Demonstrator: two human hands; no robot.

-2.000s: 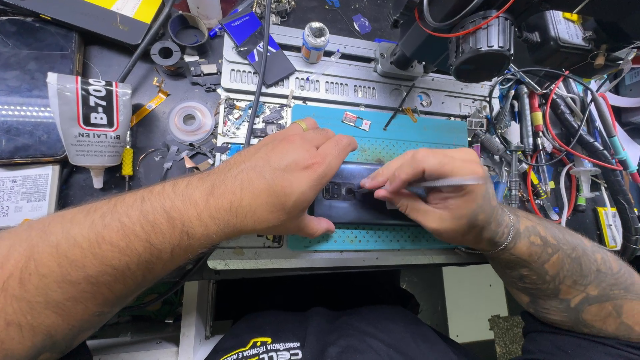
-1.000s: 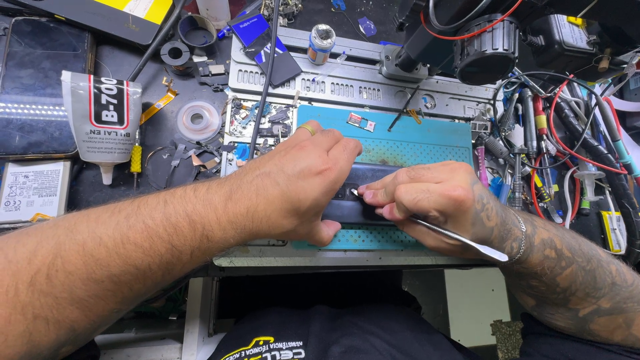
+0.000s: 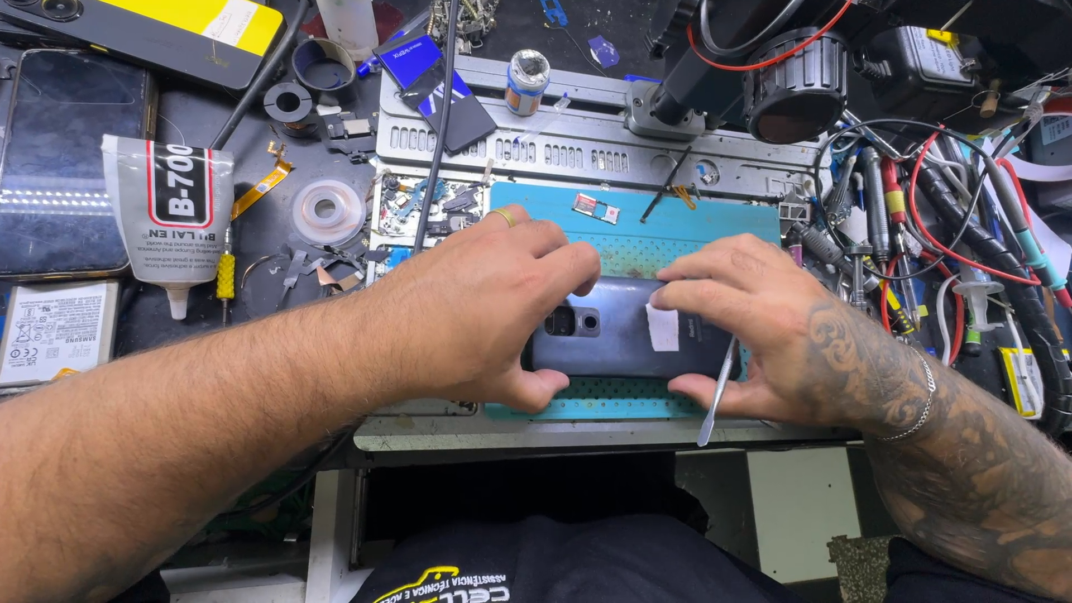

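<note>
A dark blue smartphone [image 3: 615,352] lies back up on a teal perforated mat [image 3: 620,402], its camera cutouts towards the left and a pale paper sticker on its back. My left hand [image 3: 502,293] grips the phone's left end, thumb at the near edge and fingers at the far edge. Around the right end, my right hand [image 3: 745,318] holds the phone by its long edges. A thin metal spudger [image 3: 718,398] hangs from that hand, its flat tip pointing down past the near edge. A SIM tray [image 3: 596,208] rests on the mat beyond the phone.
Left are a B-700 glue tube [image 3: 177,218], a clear tape roll [image 3: 327,212], another phone [image 3: 67,159] and a battery [image 3: 59,331]. A small jar [image 3: 527,81] stands on the metal rail behind the mat. Cables and tools [image 3: 904,193] crowd the right side, below a black lamp-like fixture [image 3: 796,92].
My right hand has moved from the camera area to the phone's right end, uncovering the sticker. The spudger now points down instead of out to the right. My left hand remains at the left end.
</note>
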